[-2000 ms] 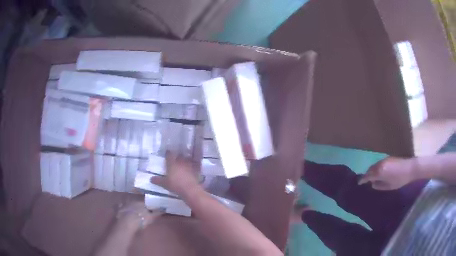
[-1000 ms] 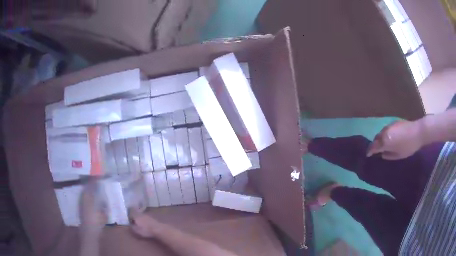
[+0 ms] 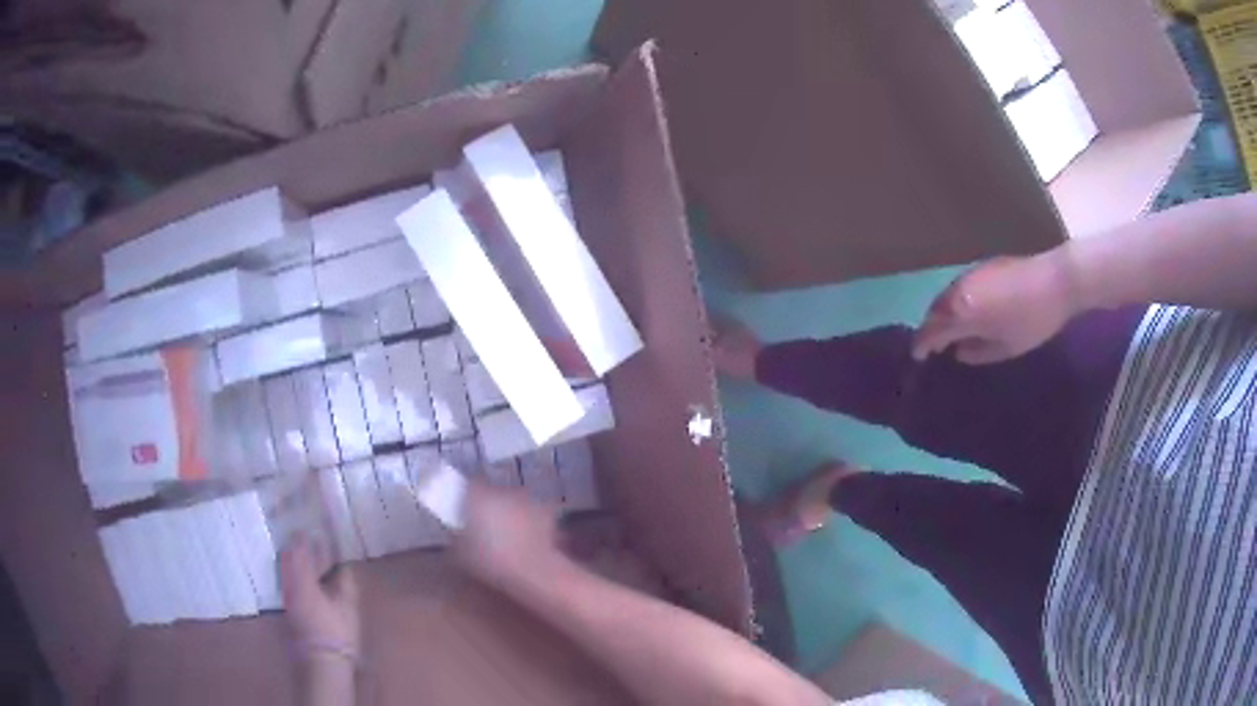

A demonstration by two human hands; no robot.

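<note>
Slim white boxes [image 3: 379, 393] stand and lie in rows inside a large open brown carton [image 3: 696, 317]. My left hand [image 3: 320, 607] is at the near edge of the rows, its fingers against box ends; blur hides whether it grips one. My right hand [image 3: 507, 535] is to its right, blurred, with a small white box [image 3: 441, 494] at its fingertips, tilted against the rows. Two long white boxes [image 3: 489, 315] lie slanted on top at the right. A wider white box with an orange band [image 3: 127, 425] lies at the left.
Another person's hand [image 3: 999, 310] hangs in front of dark trousers, beside a striped garment [image 3: 1172, 510]. A second open carton [image 3: 827, 138] with white boxes [image 3: 1050, 122] stands at the upper right. A yellow crate [image 3: 1231, 62] shows at the far right edge.
The view has shifted, so the carton sits further left. My right hand has moved right along the rows and now has a box. White boxes fill the near left corner more fully.
</note>
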